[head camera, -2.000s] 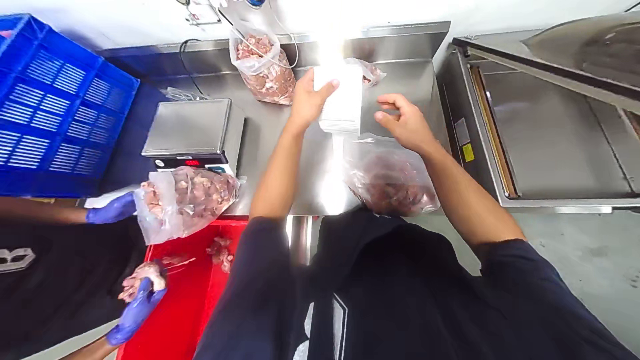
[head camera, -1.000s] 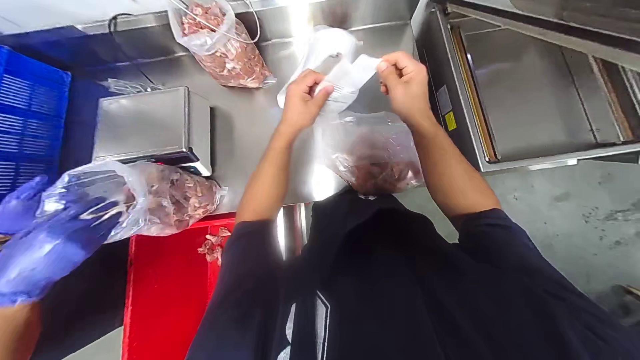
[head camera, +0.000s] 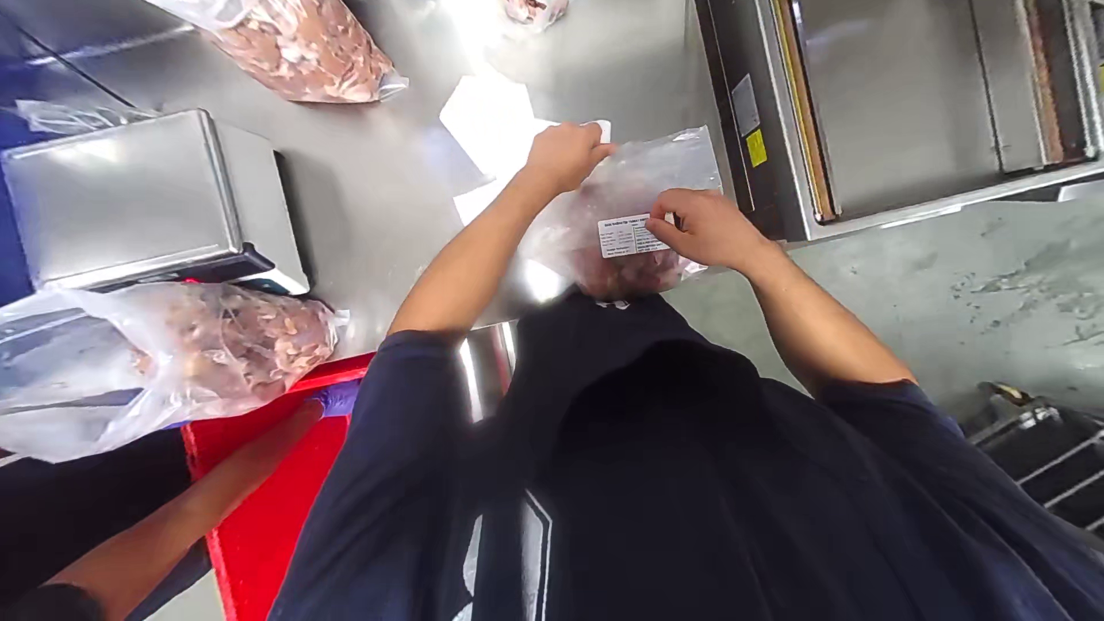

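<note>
A clear plastic bag of raw meat lies at the steel table's front edge, close to my body. My right hand has its thumb and fingertips on the right end of a white printed label, which lies over the bag. My left hand is at the bag's upper left, its fingers curled on the edge of a white sheet of label backing. More of that white sheet lies on the table behind and below my left wrist. Whether the label is stuck down all over cannot be told.
A scale stands at left, with an open bag of meat before it. Another meat bag lies behind. A co-worker's gloved hand is at the red bin. A steel machine stands at right.
My hands have come down to the near bag from the white sheets held above the table. A label now lies on the bag. The co-worker's gloved hand is now at the red bin. The view has shifted.
</note>
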